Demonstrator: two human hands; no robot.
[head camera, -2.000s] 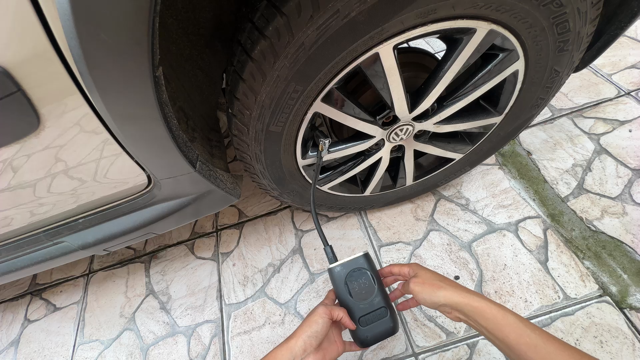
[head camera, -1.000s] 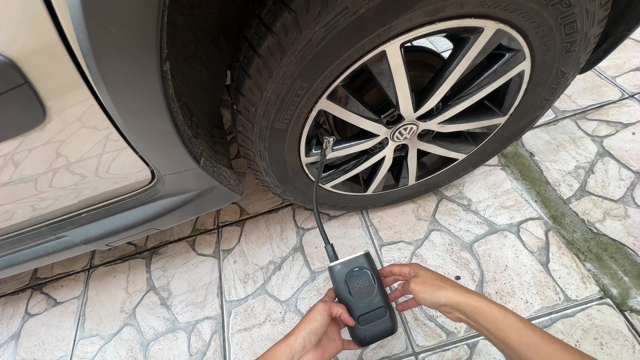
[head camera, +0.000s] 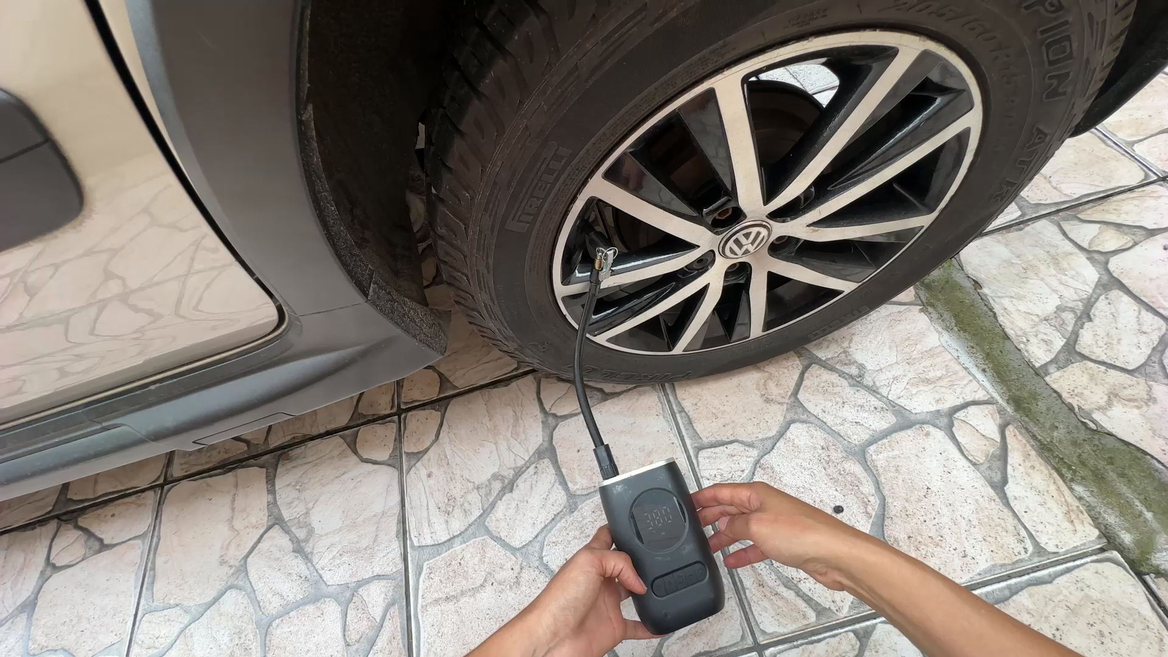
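A dark portable tire inflator with a round lit display and a button panel is held upright between both hands. My left hand grips its lower left side, thumb on the front edge. Fingers of my right hand rest against its upper right side. From the inflator's top a black air hose curves up to a metal valve chuck, which sits at the valve area near the left edge of the alloy wheel rim. The black tire surrounds the rim.
The car's beige door and grey plastic sill trim fill the left side. Below lies a floor of stone-patterned tiles with dark joints. A mossy green strip runs diagonally across the floor at the right.
Digits are visible on the inflator's display now; none can be made out in the earlier, smaller frames. Both hands keep their places on the inflator, and the hose stays at the wheel.
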